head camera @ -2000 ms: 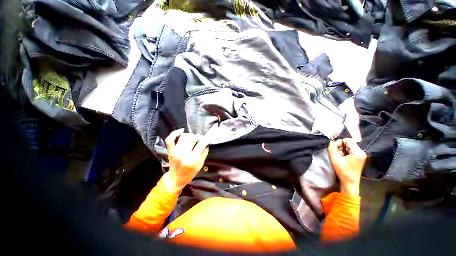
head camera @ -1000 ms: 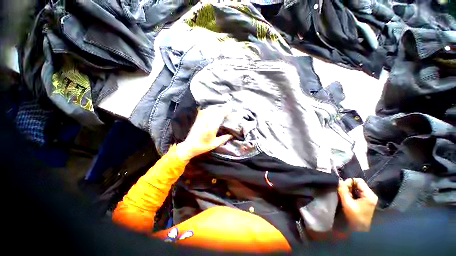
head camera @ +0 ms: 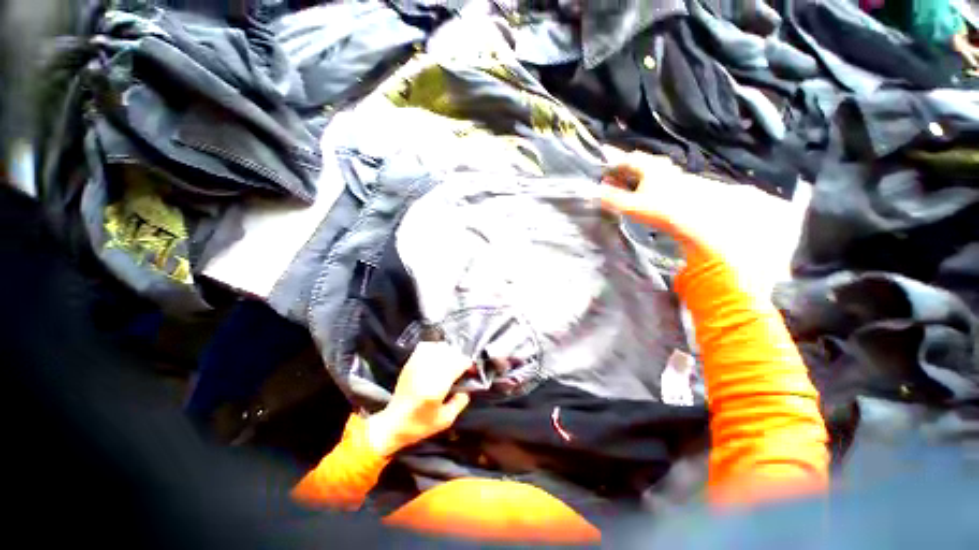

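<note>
A denim jacket, grey and pale with darker parts, is spread in front of me, its near edge over my lap. My left hand is on its near left part, beside a bunched opening, with fingers pinching the cloth there. My right hand is at the far right edge of the pale panel, its fingers closed on the cloth edge. A dark thing shows at the right fingers; I cannot tell if it is a tool or cloth. A small pale label lies at the lower right of the panel.
A pile of dark jackets lies on the left, with a yellow-green print. More dark garments lie at the right and back. The white tabletop shows between them. Something green is at the top right corner.
My right hand has moved from the near right edge up to the far edge of the panel. My left hand has shifted down toward me. The pale label is now uncovered.
</note>
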